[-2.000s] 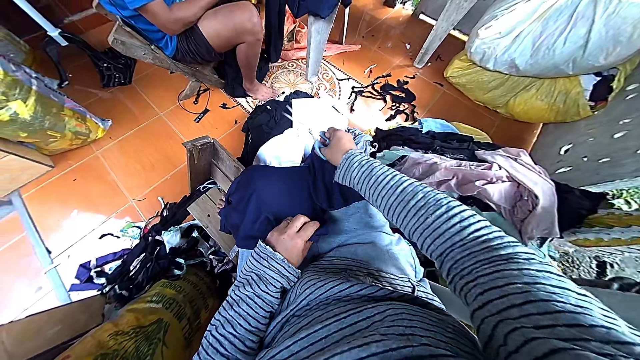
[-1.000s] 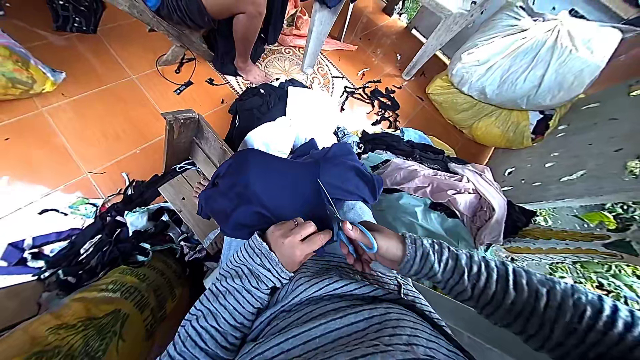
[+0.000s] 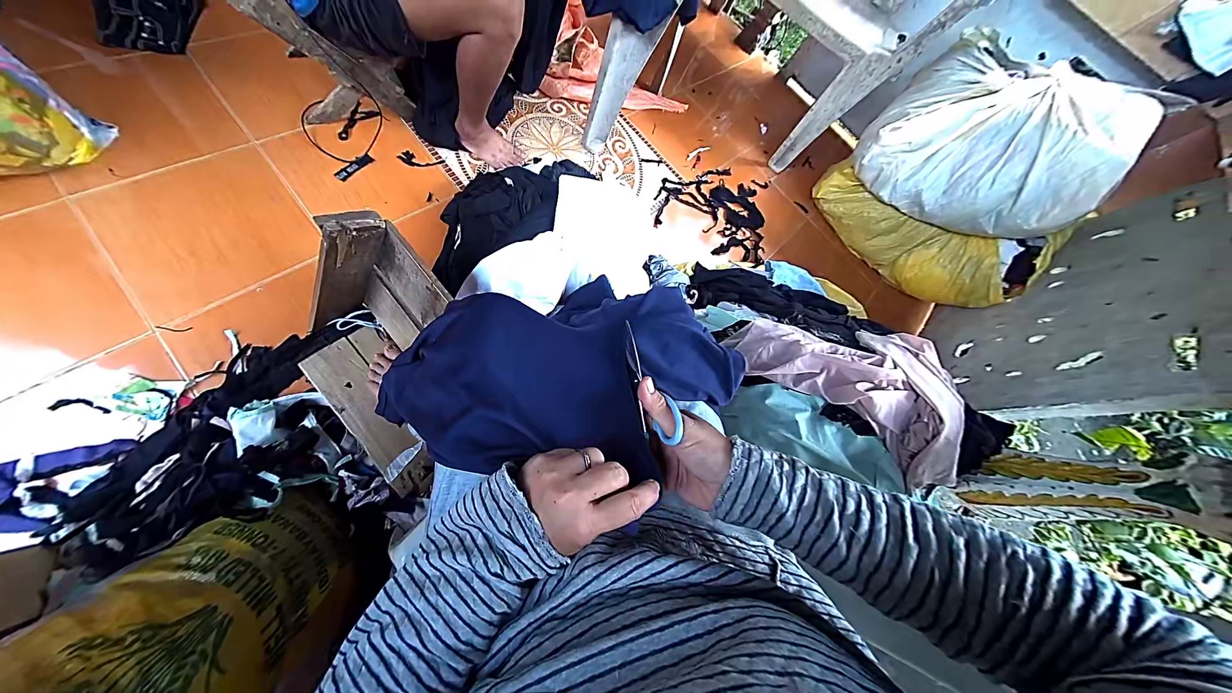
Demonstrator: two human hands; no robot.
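Navy blue fabric lies bunched across my lap. My left hand, with a ring on one finger, pinches the near edge of this fabric. My right hand holds scissors with light blue handles, at the right part of the fabric. The scissor blades point away from me, one of them visible above the cloth; where the other blade lies is hard to tell. White fabric lies just beyond the navy cloth.
Pink cloth and other garments are piled at right. A wooden crate stands left, near dark fabric scraps and a yellow printed sack. A white sack rests at upper right. Another person's bare leg is at the top.
Two seconds ago my right hand was farther forward near the white cloth, with no scissors plainly visible. One second ago it held them close to my left hand; now they lie against the navy fabric.
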